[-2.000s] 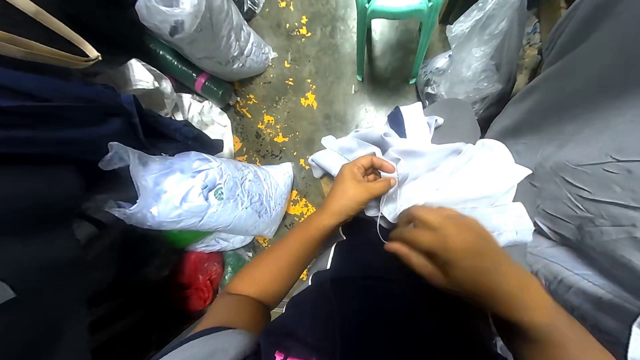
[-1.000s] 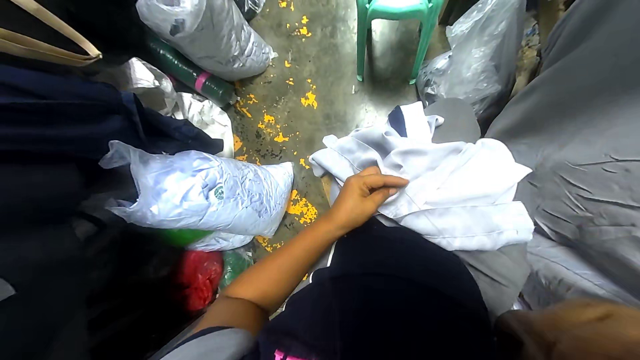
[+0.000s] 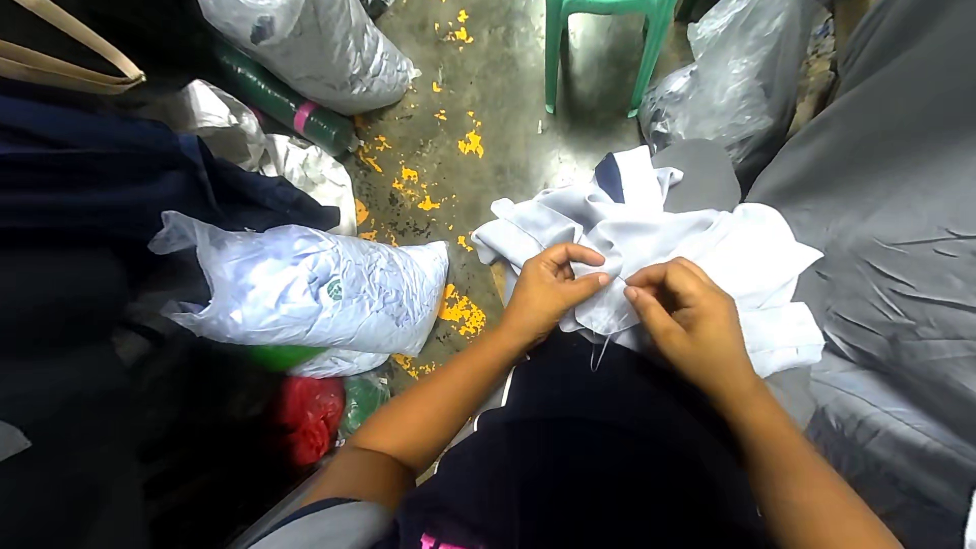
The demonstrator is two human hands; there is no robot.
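A white cloth garment [image 3: 686, 244] with a dark blue patch near its top lies bunched over my lap. My left hand [image 3: 560, 290] pinches a fold of it between thumb and forefinger. Just to the right, my right hand [image 3: 682, 316] has thumb and forefinger closed together at the cloth; a needle may be between them, but it is too small to tell. A thin white thread [image 3: 598, 354] loops below the fold, over my dark clothing.
A filled plastic bag [image 3: 328, 290] lies at the left, with dark blue fabric [image 3: 99, 168] beyond it. A green plastic stool [image 3: 606, 8] stands ahead, beside a clear plastic bag [image 3: 717, 84]. Grey fabric [image 3: 900, 183] covers the right side.
My right hand was low at the right edge one second ago and is now back at the garment beside my left hand. The left hand keeps near the same fold.
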